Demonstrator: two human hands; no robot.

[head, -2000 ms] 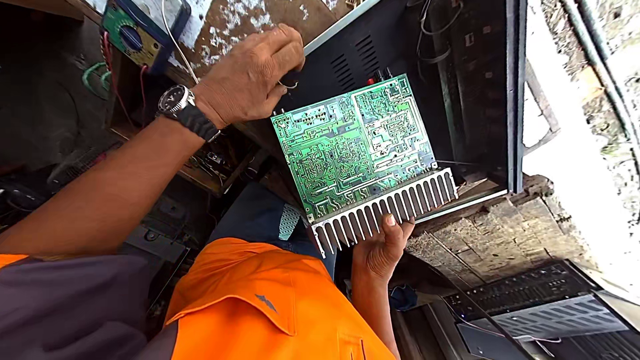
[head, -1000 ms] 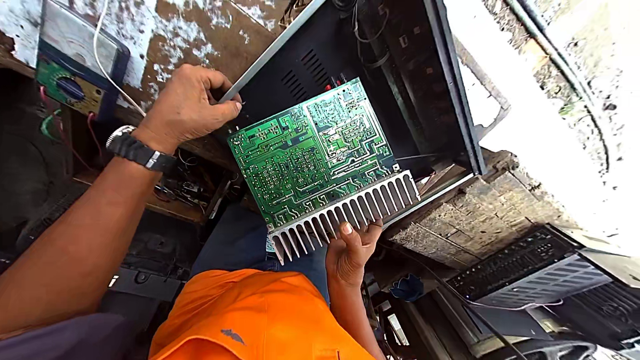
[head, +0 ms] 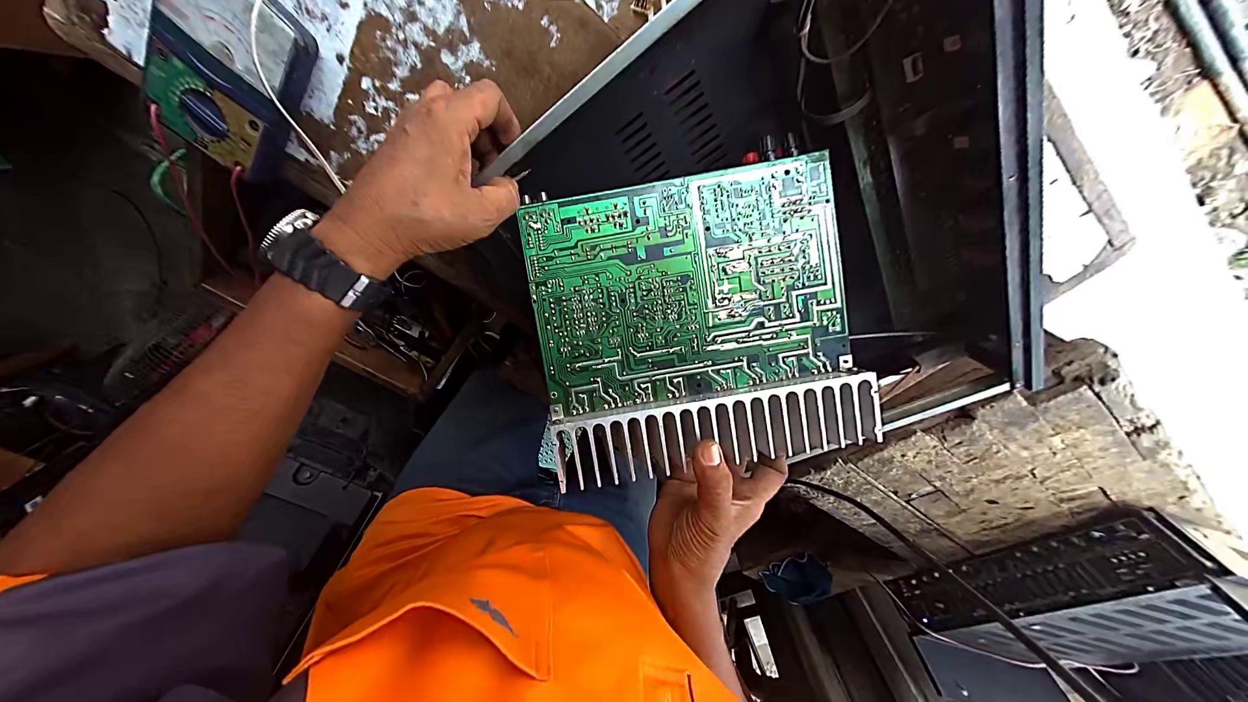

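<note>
A green circuit board [head: 673,292] is tilted up at the centre, its soldered side facing me. Along its lower edge runs a finned metal heat sink [head: 721,424]. My right hand [head: 717,507] holds the heat sink from below, thumb on the fins and fingers partly hidden behind. My left hand [head: 434,175], with a wristwatch [head: 317,258], is at the board's upper left corner, fingers curled over the pale rim of a dark metal equipment case [head: 575,107]. A small pointed thing shows at the thumb tip, too small to identify. Red and black terminals [head: 770,148] stick up behind the board.
An analog multimeter [head: 210,112] with leads lies at the upper left, a white cable [head: 278,97] across it. Below are wires and parts in a wooden tray [head: 380,366]. Other black equipment [head: 1053,570] stands at the lower right, beside rough wooden boards [head: 985,458].
My left hand stays by the board's upper left corner; its fingers have curled differently around the case's rim. My right hand keeps hold of the heat sink throughout. The view has shifted somewhat.
</note>
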